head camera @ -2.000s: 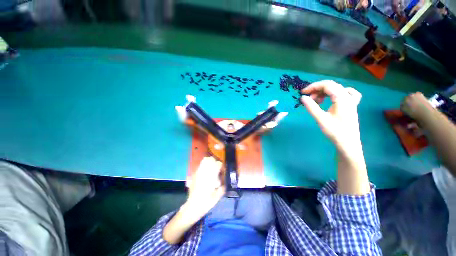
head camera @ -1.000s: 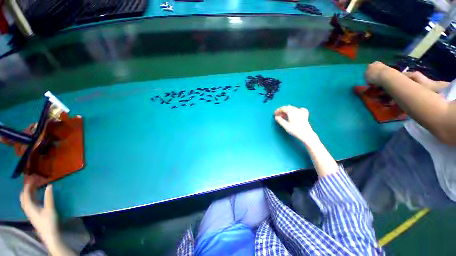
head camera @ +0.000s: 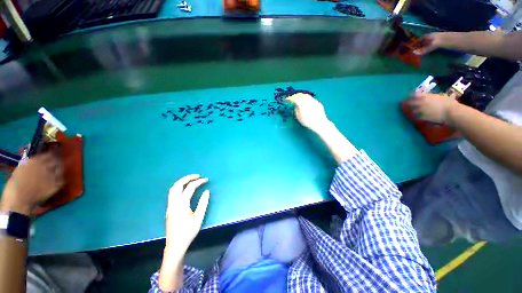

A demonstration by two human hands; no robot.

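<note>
Small black parts lie scattered on the teal table, with a denser black pile at their right end. My right hand is at this pile, its fingertips down among the parts and covering some of them. Whether it holds a part cannot be seen. My left hand is low over the table near the front edge, left of centre. It is empty, with fingers curved and thumb apart.
At far left, another person's hand is on a fixture with an orange-red base. At right, a neighbour's hand is at another orange-red fixture, the other reaching a fixture beyond. A dark green strip runs behind the table.
The fixture with the black Y, in front of me two seconds ago, is no longer there; one stands at far left. My right hand has moved left and forward onto the pile since one second ago.
</note>
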